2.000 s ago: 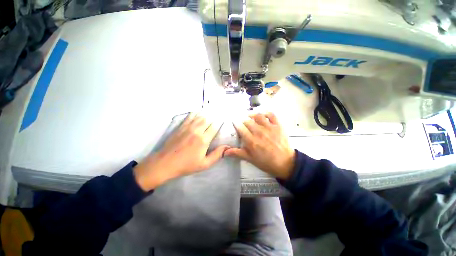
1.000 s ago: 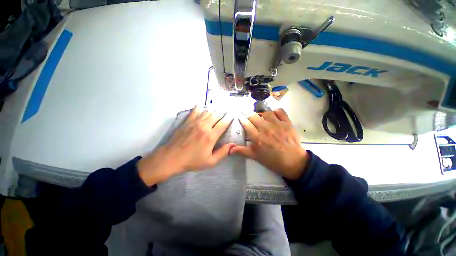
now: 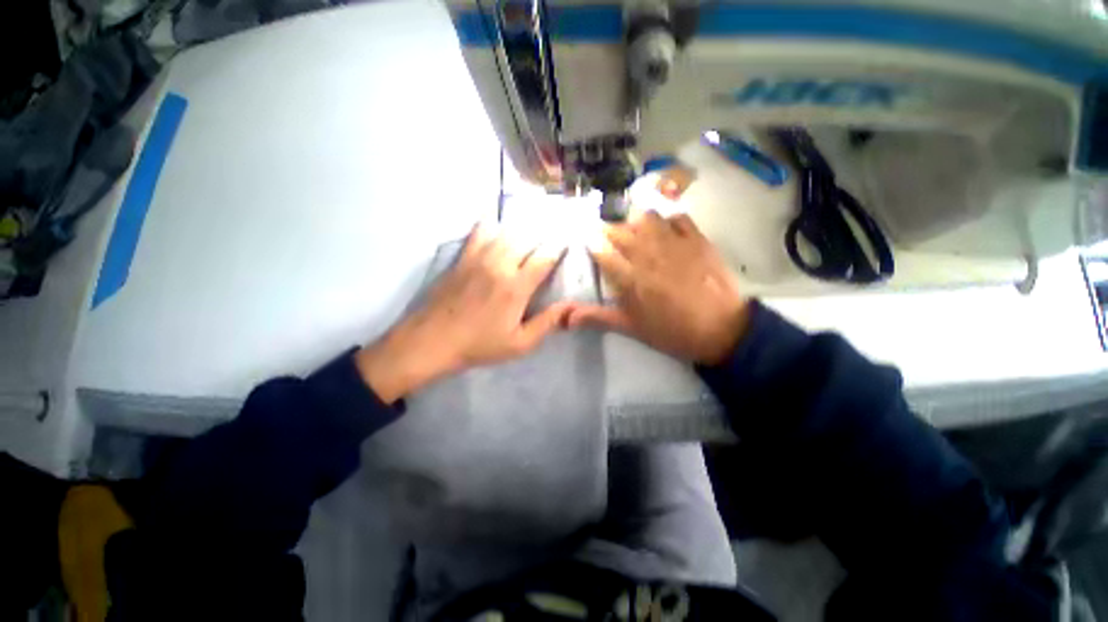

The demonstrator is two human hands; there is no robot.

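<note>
A light grey fabric panel (image 3: 510,425) runs from under the presser foot (image 3: 581,188) over the table's front edge onto the lap. My left hand (image 3: 480,304) lies on the panel, fingers toward the needle, pressing it to the table. My right hand (image 3: 668,282) lies at the panel's right edge, fingertips just in front of the foot. The thumbs nearly touch over the fabric. The fabric near the needle is washed out by the lamp. The cream sewing machine head (image 3: 851,55) is above, slightly blurred.
Black-handled scissors (image 3: 838,231), a small blue tool (image 3: 747,158) and a small tan piece (image 3: 674,182) lie under the machine arm. A blue tape strip (image 3: 140,201) is on the white table (image 3: 304,182) at left. Dark grey fabric (image 3: 73,134) is at far left. A yellow item (image 3: 91,547) shows low at left.
The view has shifted, so the machine, table and hands sit higher and the wearer's chest shows at the bottom. Both hands keep much the same place on the fabric before the foot.
</note>
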